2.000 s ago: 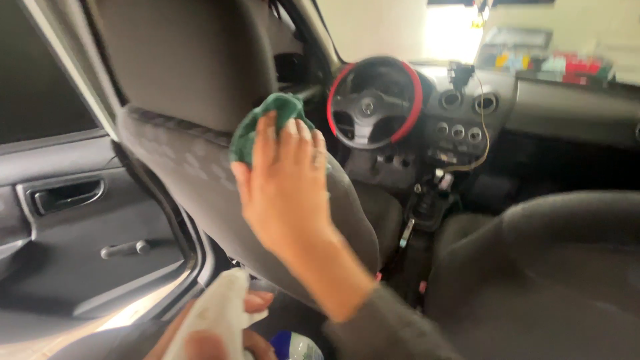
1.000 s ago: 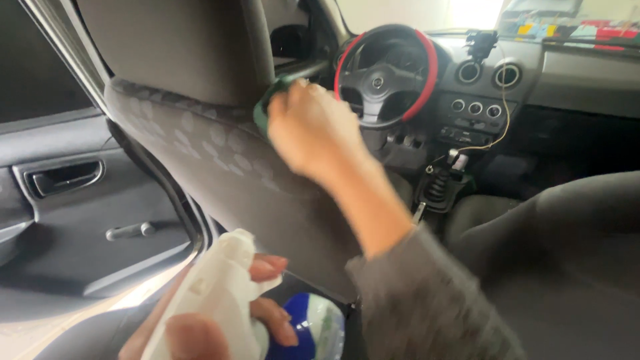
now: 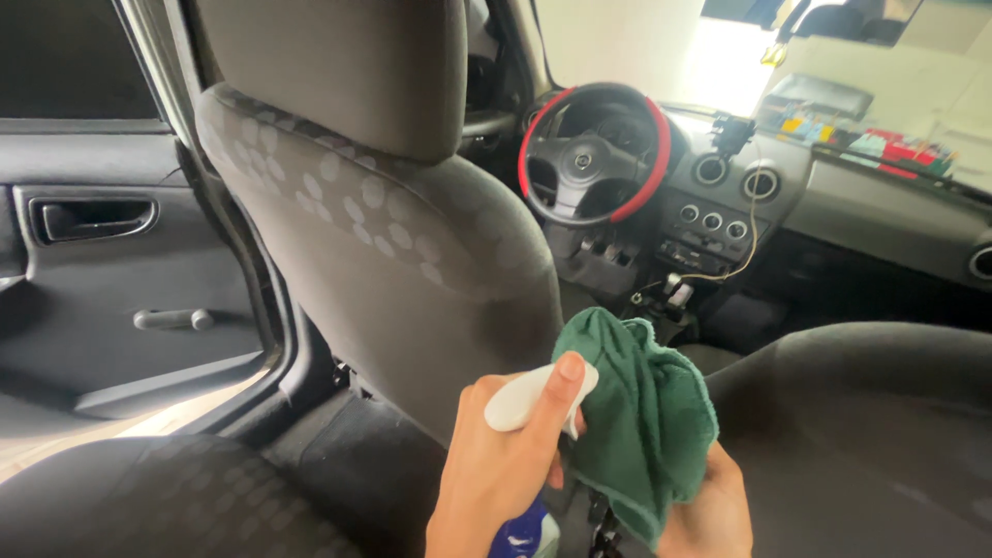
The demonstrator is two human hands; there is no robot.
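My left hand (image 3: 504, 457) is wrapped round a spray bottle with a white trigger head (image 3: 535, 397) and a blue body (image 3: 521, 533) that shows in part below the hand. Its nozzle end is close against a green cloth (image 3: 639, 418). The cloth hangs bunched from my right hand (image 3: 717, 504), whose fingers are mostly hidden behind it. Both hands are low in the view, between the two front seats. Behind them stands the driver's seat back (image 3: 372, 256) in grey patterned fabric, with a darker patch near its right edge.
An open rear door (image 3: 116, 287) is at the left, beside the rear seat cushion (image 3: 155, 496). Ahead are a red and black steering wheel (image 3: 593, 155), the dashboard (image 3: 876, 201) and a phone mount (image 3: 732, 133) with a dangling cable. The front passenger seat back (image 3: 860, 434) rises at the right.
My right hand has moved off the driver's seat back with the green cloth, down beside the spray bottle. My left hand, still on the bottle, has moved to the right toward the cloth.
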